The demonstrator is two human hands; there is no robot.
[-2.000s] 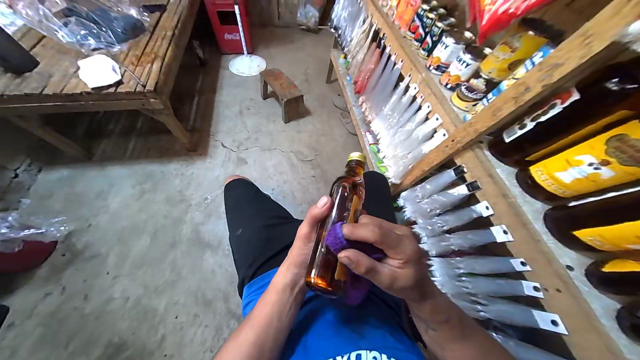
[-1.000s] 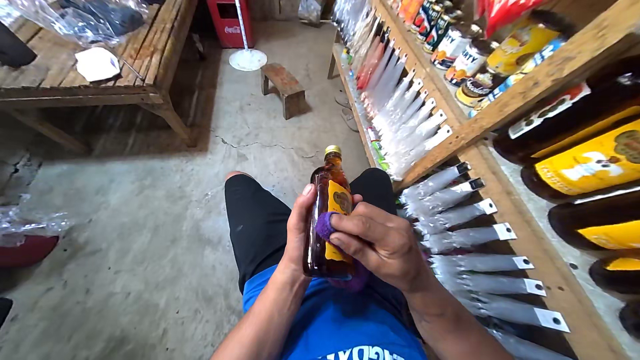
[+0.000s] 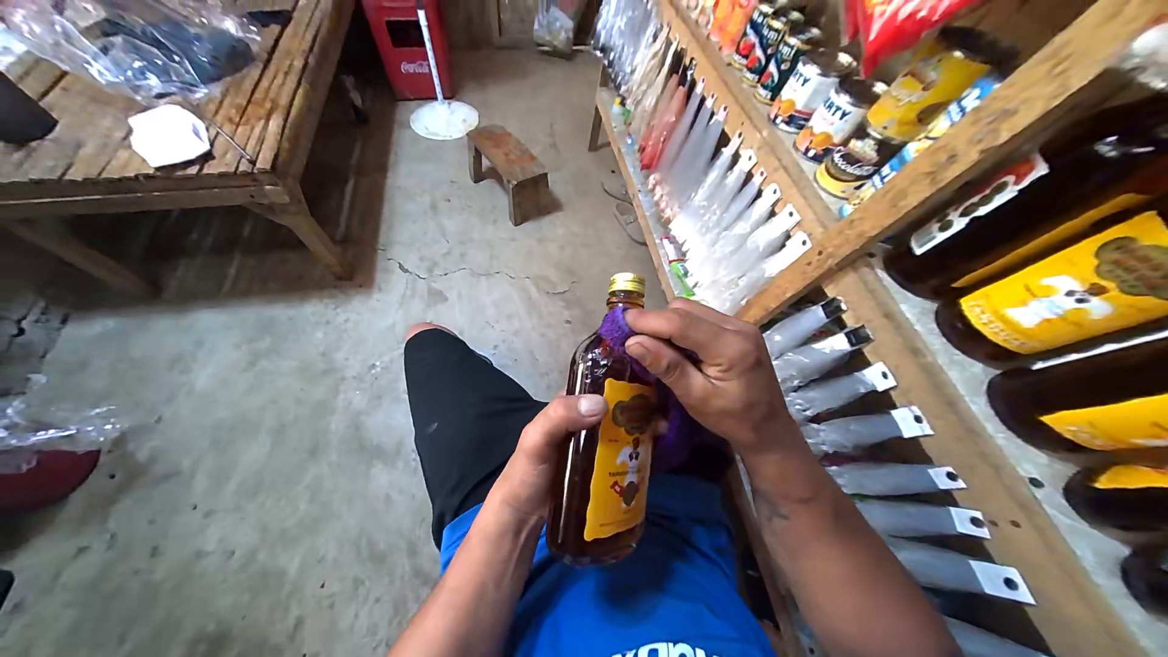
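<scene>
A brown glass bottle (image 3: 584,465) with a yellow label and a yellow cap stands nearly upright above my lap. My left hand (image 3: 547,447) grips its left side, thumb on the front by the label's edge. With my right hand (image 3: 712,365) I pinch a purple cloth (image 3: 615,327) against the bottle's shoulder, just below the neck. More of the cloth hangs behind the bottle and under my right hand, partly hidden.
Wooden shelves at right hold large brown bottles (image 3: 1077,292), cans (image 3: 832,123) and hanging plastic packets (image 3: 894,479). A low wooden stool (image 3: 507,162) stands ahead, near a red crate (image 3: 406,55) and a white round base (image 3: 443,119). A slatted wooden table (image 3: 228,151) is at upper left.
My right hand and the purple cloth have moved up from the bottle's middle to its shoulder. The bottle's yellow label has turned further into view since the earliest frame.
</scene>
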